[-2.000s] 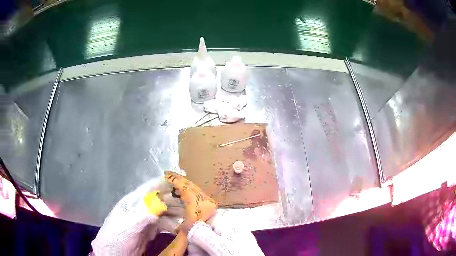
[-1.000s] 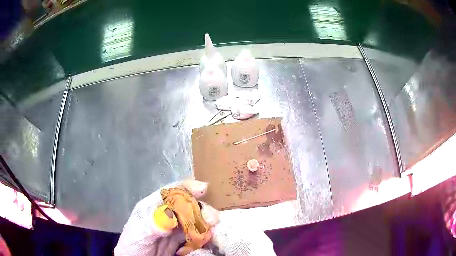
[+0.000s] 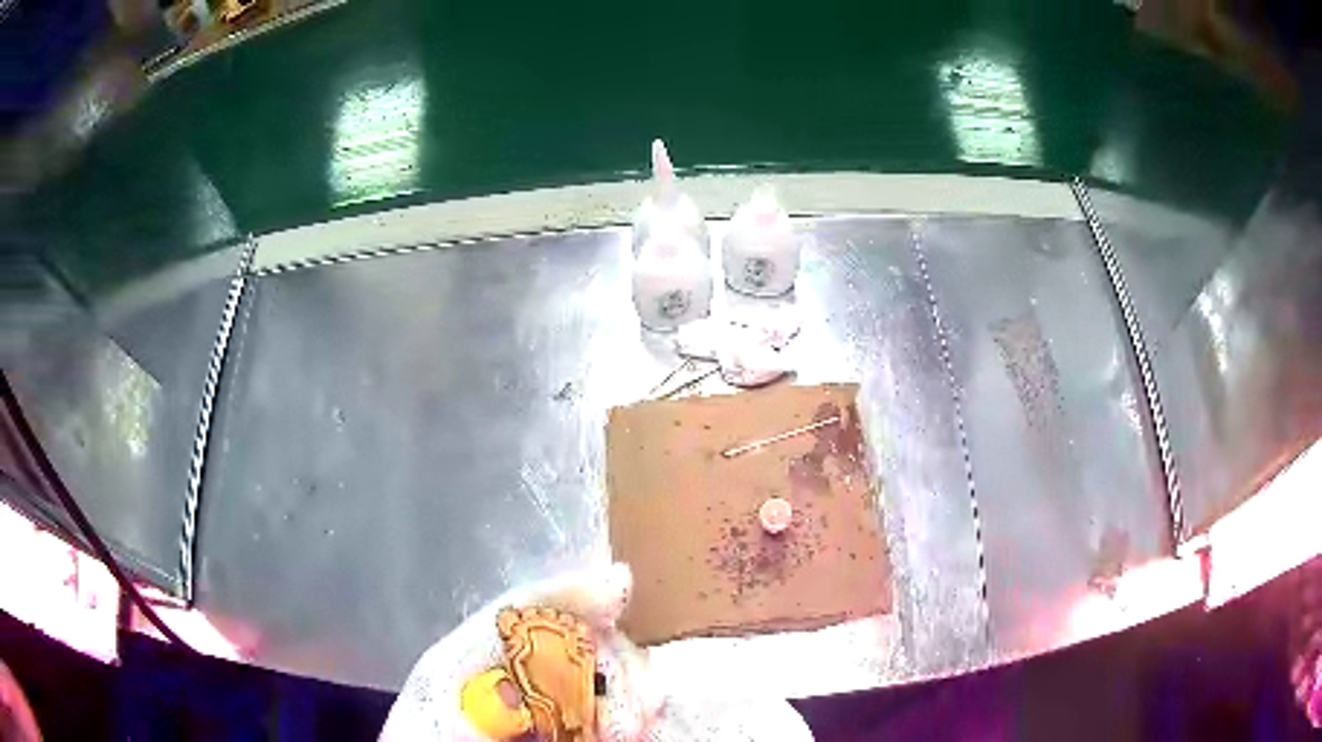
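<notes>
A tan-orange shoe upper (image 3: 551,660) with a scalloped edge is held at the bottom of the picture. A yellow patch (image 3: 496,703) shows at its left side. My left hand (image 3: 450,667), in a white knit glove, wraps around the piece from the left. My right hand (image 3: 718,718), also white-gloved, is at the piece's lower right, mostly cut off by the bottom edge; its fingers are overexposed and hard to make out. The lower end of the piece is cut off too.
A stained cardboard mat (image 3: 682,565) bears a small pale cap (image 3: 776,513) and a thin stick (image 3: 783,436). Behind it are a crumpled white rag (image 3: 747,352), dark thin sticks (image 3: 682,380) and white bottles (image 3: 673,287). A green conveyor (image 3: 682,102) runs across the metal bench's far side.
The tan piece has been turned from narrow and slanting to more upright, with its scalloped edge up, and both hands sit lower in the picture. The view has shifted, so the bench things appear further right.
</notes>
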